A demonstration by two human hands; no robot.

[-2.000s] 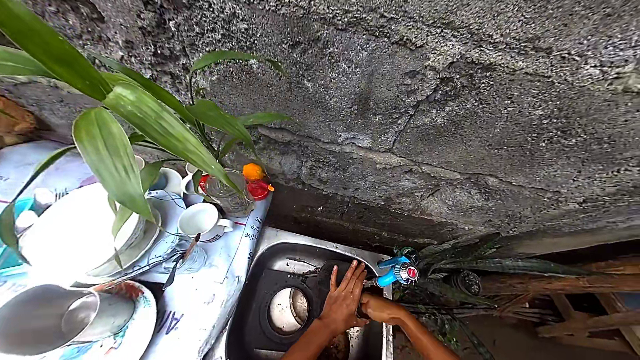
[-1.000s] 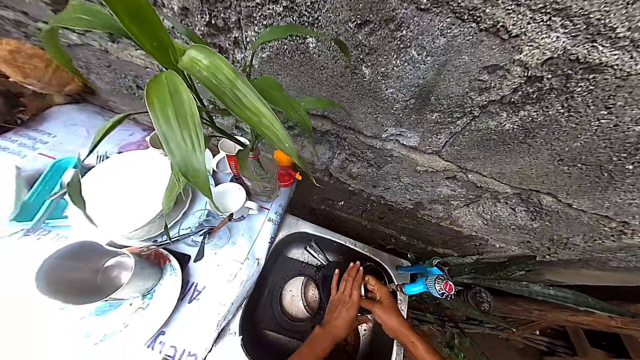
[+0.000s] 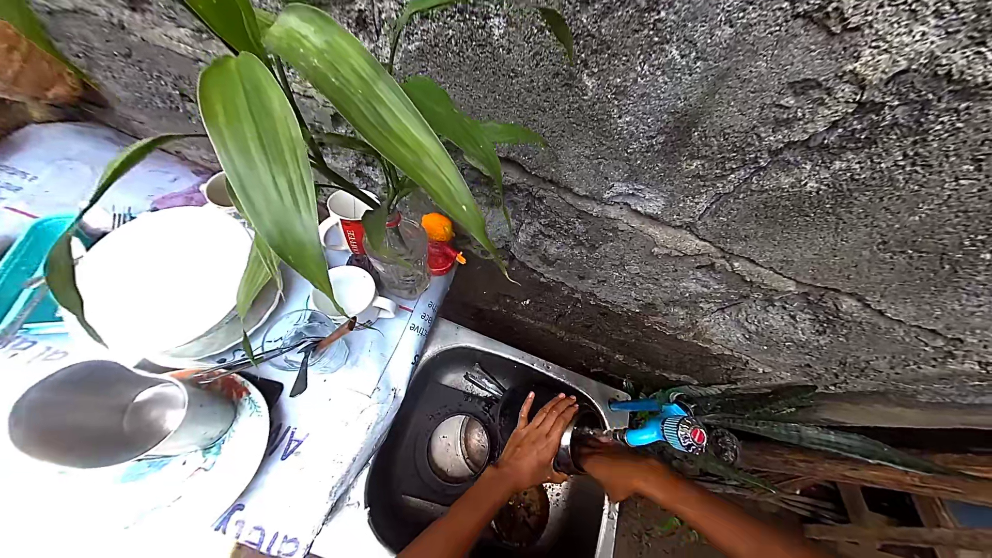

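A shiny metal cup (image 3: 572,443) is held on its side over the sink (image 3: 484,504), near the blue-handled tap (image 3: 655,432). My left hand (image 3: 536,440) lies against the cup's left side, its fingers extended and its thumb low. At the cup's right end, my right hand (image 3: 618,466) has its fingers hidden, seemingly inside the mouth. A pale round metal vessel (image 3: 459,448) rests in the basin to the left of my hands. Under my wrists is a dark, wet round vessel (image 3: 522,515). Some cutlery (image 3: 483,381) lies near the basin's back.
Left of the sink, a covered table holds white plates (image 3: 167,283), a large metal cup (image 3: 116,415), a white mug (image 3: 350,293) and a glass bottle (image 3: 401,260) beneath long leaves. A rough concrete wall (image 3: 697,194) rises behind. Leafy plants grow beside the tap.
My hands have moved apart, and the metal cup now shows plainly between them. One second ago they were close together over the sink. The view has shifted.
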